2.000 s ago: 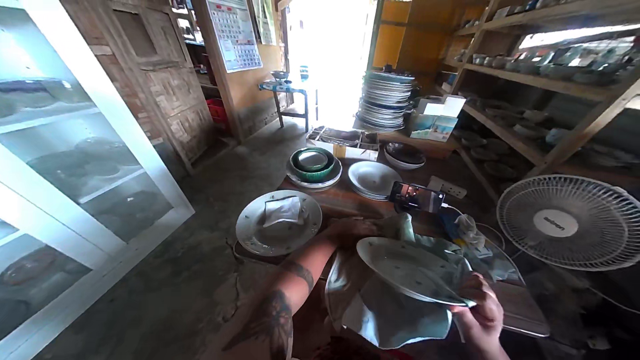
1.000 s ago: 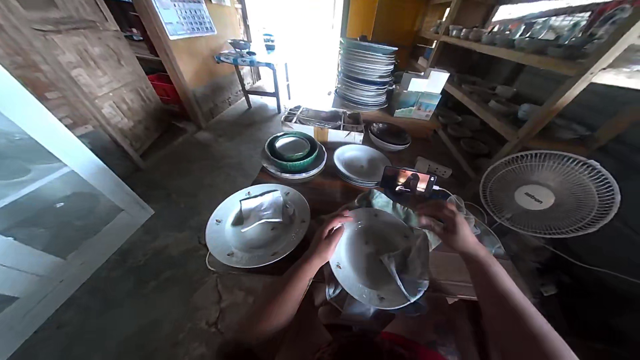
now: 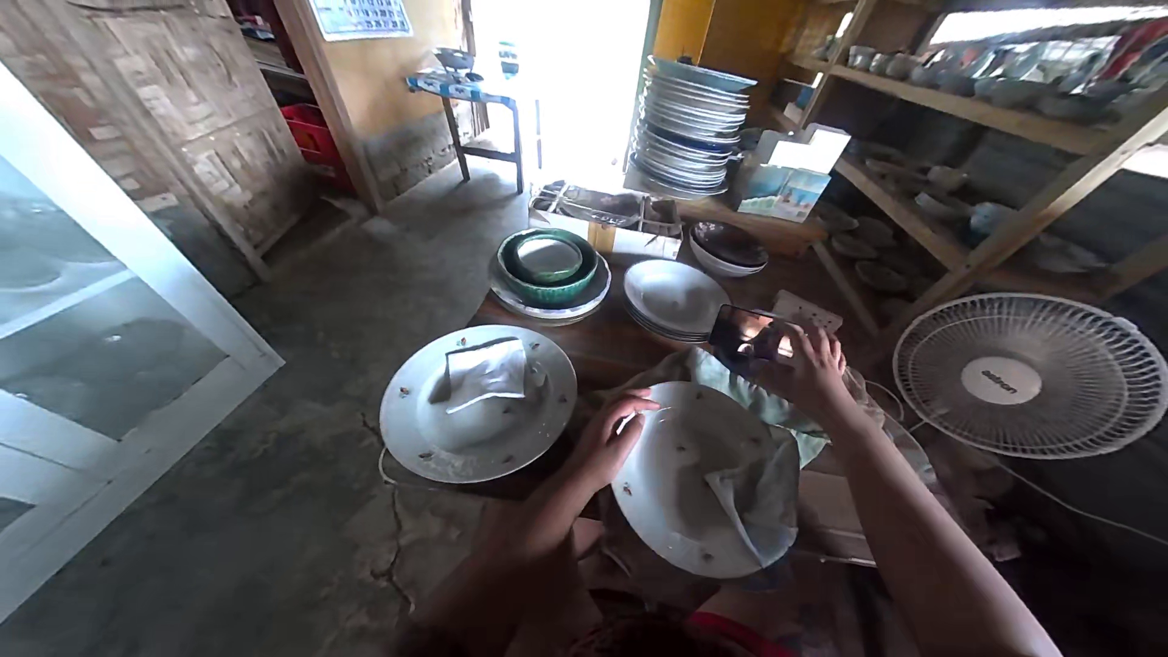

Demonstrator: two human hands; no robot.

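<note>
My left hand grips the upper left rim of a white plate with small printed motifs, its thumb and fingers at the edge. A pale cloth lies over the plate's right side. Reaching up and right, my right hand has its fingers at the right end of a smartphone; whether they grip it is unclear. A greenish cloth lies bunched below the phone. Left of my left hand, a similar large plate carries a folded white cloth.
Green bowls sit nested on plates behind, beside stacked white plates and a dark bowl. Farther back stand a tall plate stack and a carton. A fan is at right, a glass-paned cabinet at left.
The plate was tilted up in my right hand two seconds ago and now lies lower, held by my left. My right hand has left the plate and moved up to the phone.
</note>
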